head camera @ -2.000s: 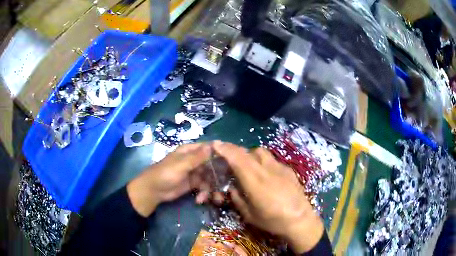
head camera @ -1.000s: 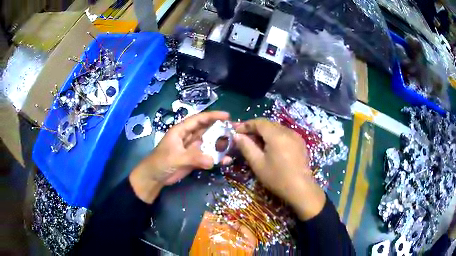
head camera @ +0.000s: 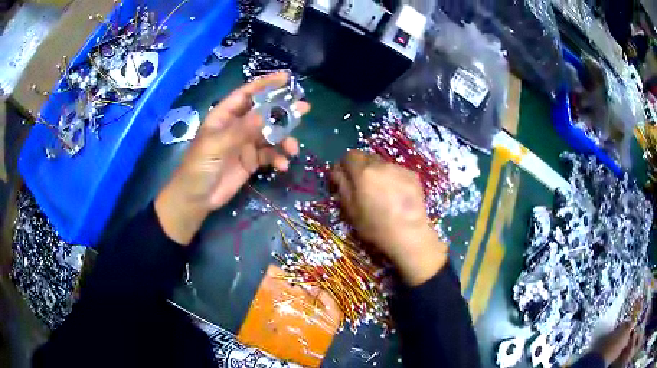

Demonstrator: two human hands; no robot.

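Note:
My left hand point(head camera: 230, 144) holds a flat silvery holder point(head camera: 279, 115) with a round centre hole between thumb and fingers, raised above the mat. My right hand point(head camera: 382, 205) is lowered, knuckles up, at the left edge of the red lead wires point(head camera: 414, 162); its fingertips are hidden, so I cannot tell whether it holds a wire. Yellow-orange lead wires point(head camera: 335, 269) lie in a heap just below it, partly on an orange pad point(head camera: 288, 316).
A blue tray point(head camera: 155, 118) with wired holders is at left. A black machine point(head camera: 338, 54) and clear bags point(head camera: 468, 86) are behind. A holder heap point(head camera: 591, 237) is at right, beside yellow tape point(head camera: 486, 230). Another person's hand point(head camera: 618, 343) shows at lower right.
My hands have moved apart. My left hand has gone up and left with the holder; my right hand has come off it and down to the wires. The view has shifted slightly.

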